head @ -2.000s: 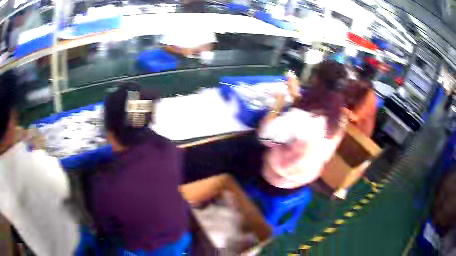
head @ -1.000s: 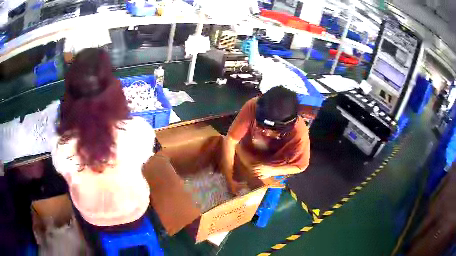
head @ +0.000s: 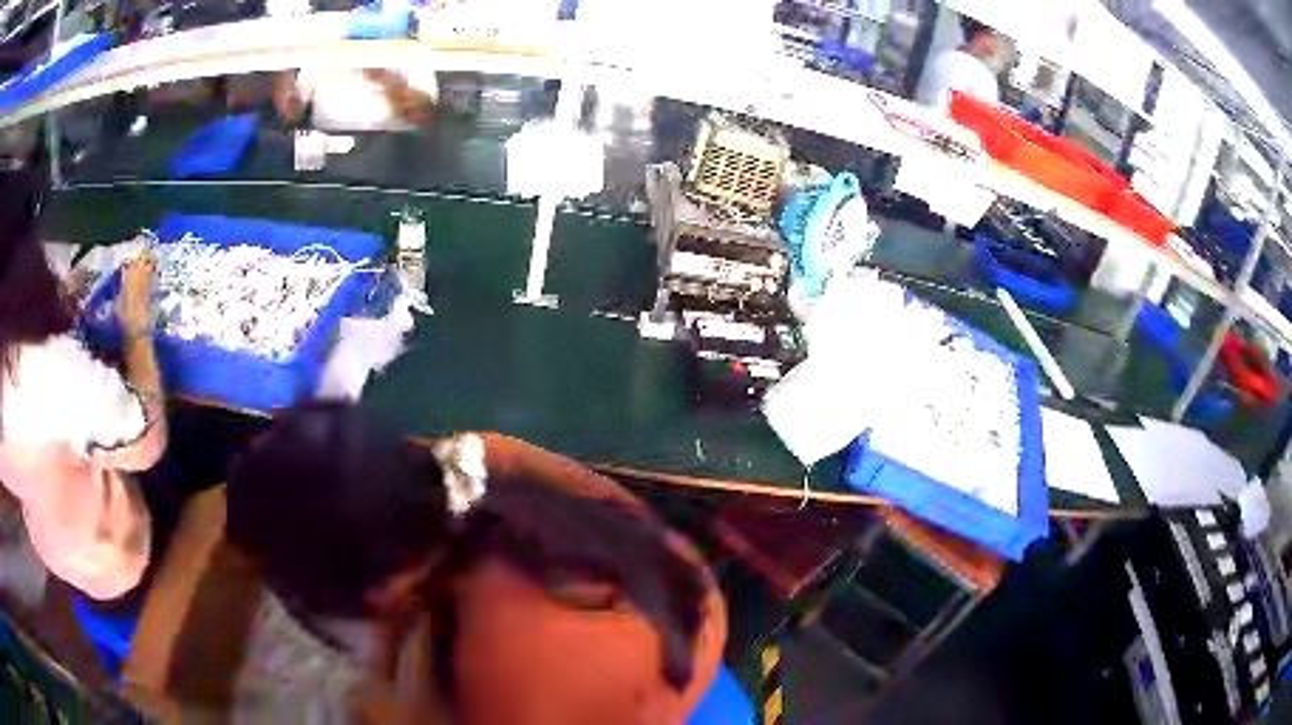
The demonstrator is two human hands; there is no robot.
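Note:
Neither of my hands is in the picture. Nearest in front of me, a person in an orange top (head: 581, 644) with dark tied hair bends over an open shipping carton (head: 184, 623) at the lower left. Pale contents show in the carton, blurred. Behind, on the dark green bench (head: 524, 383), a blue tote (head: 269, 375) holds a heap of white cables (head: 234, 295). A second blue tote (head: 1027, 439) on the right holds white items on a white liner sheet.
A person in a pale pink top (head: 85, 489) sits at the left, one hand at the tote. Dark stacked units (head: 730, 283) and a light blue fan (head: 826, 234) stand on the bench. Red bins (head: 1049, 163) lie on the upper shelf. Dark equipment (head: 1204, 609) stands lower right.
The view has swung right along the bench and come closer. The person in orange is now nearer and lower left, seen from behind. The second blue tote shows more fully.

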